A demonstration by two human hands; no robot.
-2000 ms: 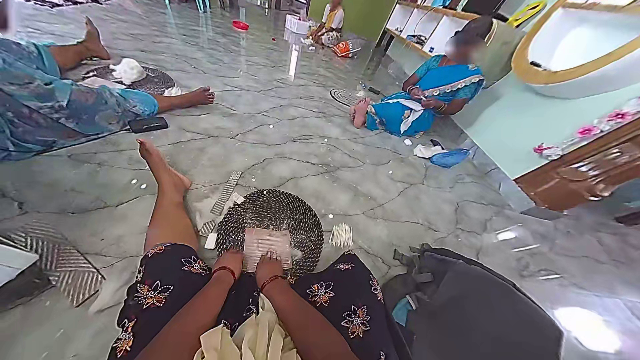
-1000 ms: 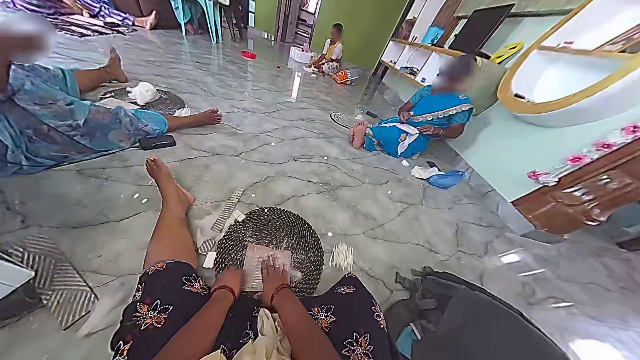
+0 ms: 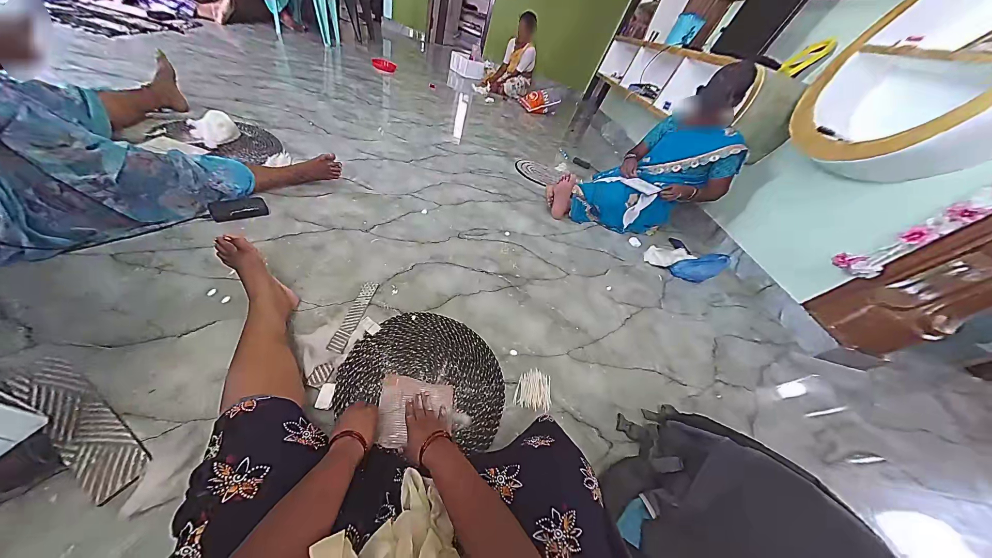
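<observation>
A round dark woven mat (image 3: 457, 341) lies on the floor by my lap. On its near part rests a pale pinkish ribbed rectangular sheet (image 3: 397, 399). My right hand (image 3: 426, 418) lies palm down on the sheet's right part, fingers pointing forward. At the sheet's left edge is my left hand (image 3: 356, 422), its fingers bent and partly hidden, so its hold is unclear. A small tuft of white fibre (image 3: 462, 419) sits right of my right hand. Beside the mat on the right lies a bundle of thin pale sticks (image 3: 533, 390).
Patterned strips (image 3: 353, 318) and a small white block (image 3: 325, 396) lie left of the mat. A dark grey bag (image 3: 736, 496) is at the right, a patterned mat (image 3: 85, 434) at the left. Several people sit on the marble floor, one in blue (image 3: 666, 167) handling white cloth.
My right hand has moved from the sheet's near edge onto its surface, fingers now stretched forward. My left hand stays by its left side.
</observation>
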